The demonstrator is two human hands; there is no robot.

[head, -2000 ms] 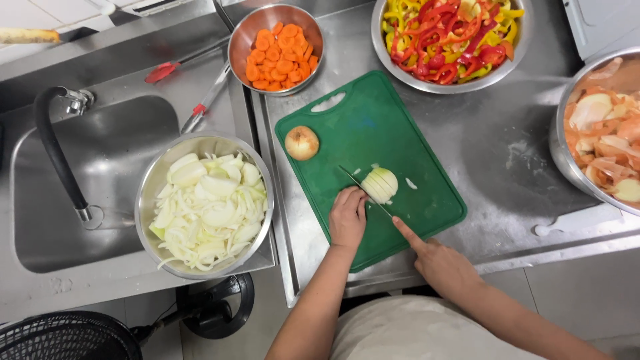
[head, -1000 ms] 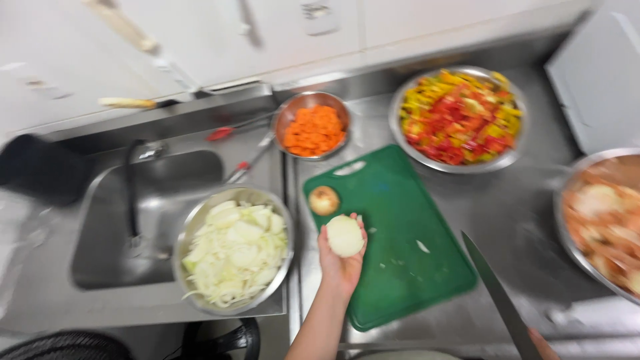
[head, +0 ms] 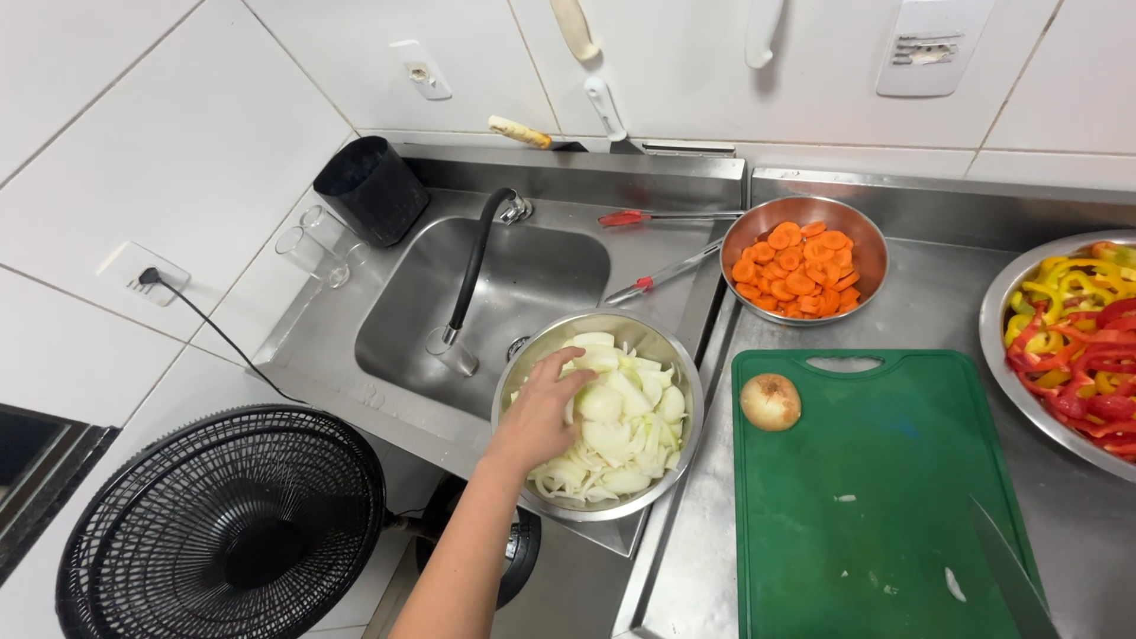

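My left hand (head: 539, 410) is over the left side of a metal bowl of sliced onion (head: 635, 417), fingers apart, with nothing held. A kitchen knife's blade (head: 1012, 568) reaches in over the lower right of the green cutting board (head: 870, 497); its handle and my right hand are outside the view. An unpeeled onion half or whole onion (head: 770, 402) rests at the board's upper left, and a few small onion scraps (head: 954, 584) lie lower down. Behind the board stands a bowl of sliced carrots (head: 799, 271). Cut red and yellow peppers fill a larger bowl (head: 998, 324) at the right.
The sink (head: 399, 311) with its black faucet hose (head: 475, 266) lies left of the onion bowl. Red-tipped tongs (head: 666, 273) lie between sink and carrots. A black fan (head: 222, 532) stands at lower left. Glasses (head: 312, 257) and a black container (head: 373, 191) sit in the corner.
My left hand has moved left from the board to the onion bowl and let go of the peeled onion it held. My right hand has left the view, which has swung left.
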